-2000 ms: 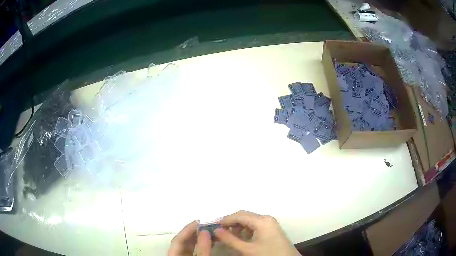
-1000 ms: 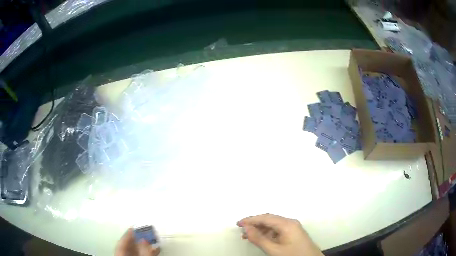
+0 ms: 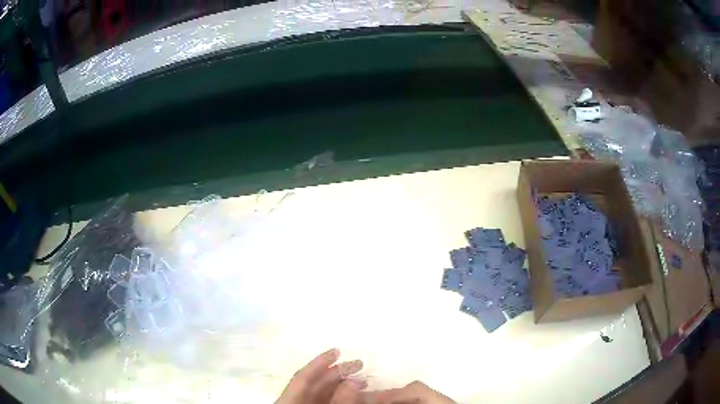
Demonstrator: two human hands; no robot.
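My left hand (image 3: 320, 380) is at the bottom edge, fingers together, partly cut off. My right hand (image 3: 406, 393) meets it from the right, mostly cut off by the edge. Whether either holds anything cannot be told in the glare. A loose pile of purple-grey insert cards (image 3: 489, 278) lies on the bench right of centre. More cards fill the open card tray (image 3: 588, 309) beside it. Clear plastic cases (image 3: 150, 296) are heaped at the left, by a clear bag with dark contents (image 3: 88, 296).
A dark green conveyor belt (image 3: 316, 110) runs behind the white benchtop (image 3: 371, 260). Crumpled clear polybags (image 3: 659, 173) lie on the side surface at right. A small dark scrap (image 3: 605, 338) is near the tray. A silver-rimmed metal tray (image 3: 16, 351) is at far left.
The view has tilted up, so the bench sits lower. My hands, apart a second ago with a filled case in the left, are now together at the bottom edge; the case no longer shows.
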